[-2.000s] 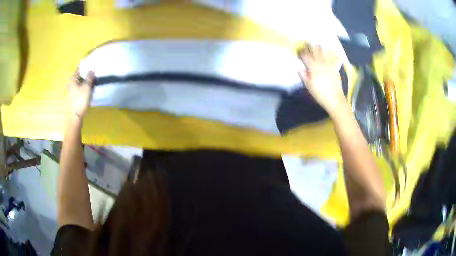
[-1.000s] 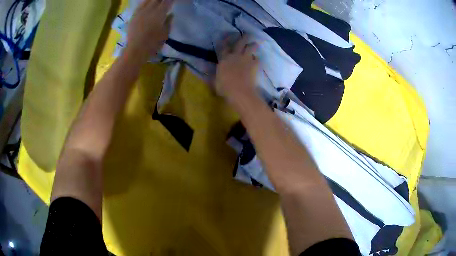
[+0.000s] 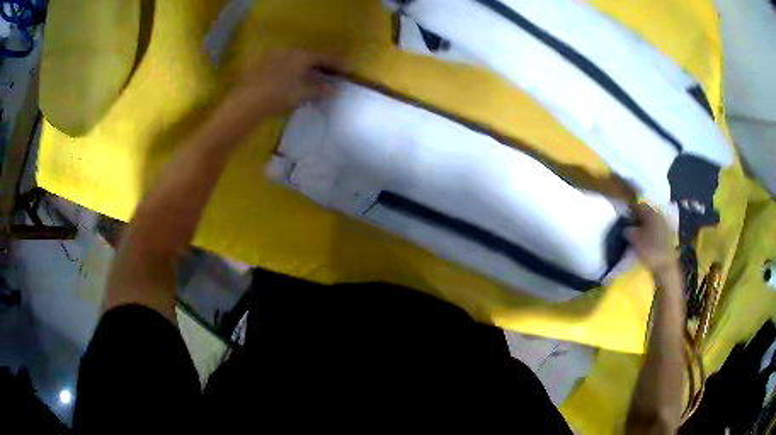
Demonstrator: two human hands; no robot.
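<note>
A white garment panel [image 3: 451, 170] with a black lengthwise strip near its lower edge lies across the yellow cloth, slanting down to the right. My left hand [image 3: 298, 81] holds its upper left corner, blurred. My right hand [image 3: 653, 238] holds its right end, at a dark end piece [image 3: 619, 242]. The fingertips of both hands are partly hidden or blurred. Another white panel [image 3: 587, 93] with a black line lies beyond it, ending in a dark grey patch [image 3: 693, 183] on the right.
The yellow cloth [image 3: 255, 229] covers the table. A long olive-yellow padded form [image 3: 89, 64] is at the upper left. An orange-brown handle [image 3: 711, 289] and brown hose [image 3: 696, 382] are at the right, beyond my right hand. A black heap [image 3: 740, 382] lies at the lower right.
My hands have moved from the bunched panels at the far side to a single panel nearer me, now spread between them. The view has shifted, and the handle at the right shows again.
</note>
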